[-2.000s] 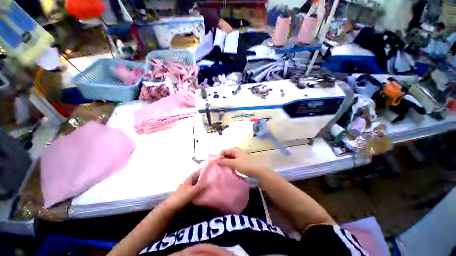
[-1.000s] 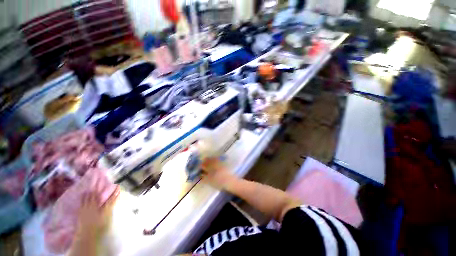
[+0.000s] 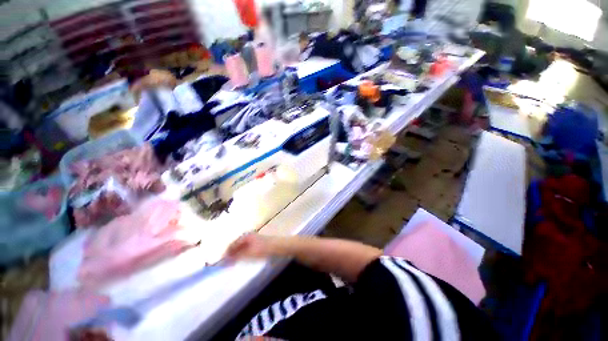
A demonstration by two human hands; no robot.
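Observation:
My right hand (image 3: pixel 245 248) is at the front of the white machine table (image 3: pixel 180 308), its fingers closed on one end of a thin pale blue-grey strip (image 3: pixel 167 292). The strip runs blurred down to the lower left. A small blurred skin-toned patch at its far end may be my left hand (image 3: pixel 93 336); it is cut off by the bottom edge and its grip is unclear. Pink panels (image 3: pixel 137 240) lie left of the white sewing machine (image 3: pixel 257 166). More pink cloth (image 3: pixel 57 316) is at the lower left.
Light blue baskets (image 3: pixel 33 216) with crumpled pink pieces stand at the left. Pink thread cones (image 3: pixel 265 60) and dark and white cloth (image 3: pixel 180 123) are behind the machine. A pink piece (image 3: pixel 437 256) lies on a white board at the right. Red cloth (image 3: pixel 563 233) is at the far right.
The view has swung right. The pink piece both hands held is no longer in them. My right hand has taken the strip from the machine and moved it left over the table.

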